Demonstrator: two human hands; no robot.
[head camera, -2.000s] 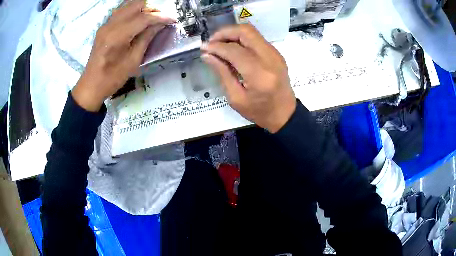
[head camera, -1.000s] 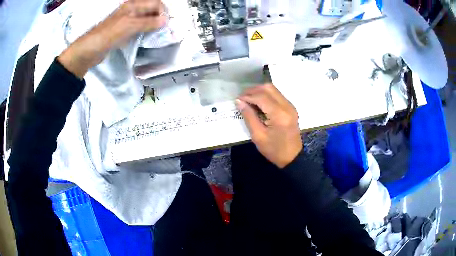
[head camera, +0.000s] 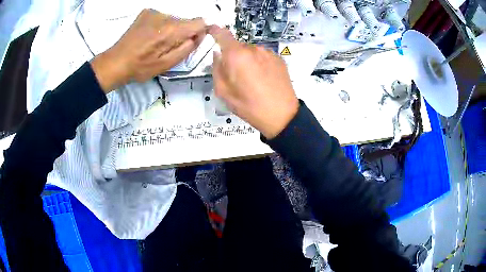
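Note:
White fine-ribbed garment pieces [head camera: 136, 199] lie over the left of the table and hang over its front edge. My left hand [head camera: 152, 48] is above the cloth at the left of the sewing machine [head camera: 264, 21], fingertips pinched together. My right hand [head camera: 253, 79] meets it, its fingertips touching or nearly touching my left ones. Whatever is pinched between them is too small or hidden to tell. The machine bed [head camera: 186, 151] with its printed ruler scale lies below my hands. The needle area is partly hidden.
Dark and white strips [head camera: 402, 114] hang at the table's right end. A white disc [head camera: 430, 73] stands behind them. Blue crates stand at the lower left [head camera: 77, 228] and right [head camera: 426, 175]. Several white thread cones or tubes [head camera: 349, 11] are at the back.
My right hand has moved up and left from the machine bed to meet my left hand. My left hand has moved right and slightly down. The view has shifted, showing more at the right.

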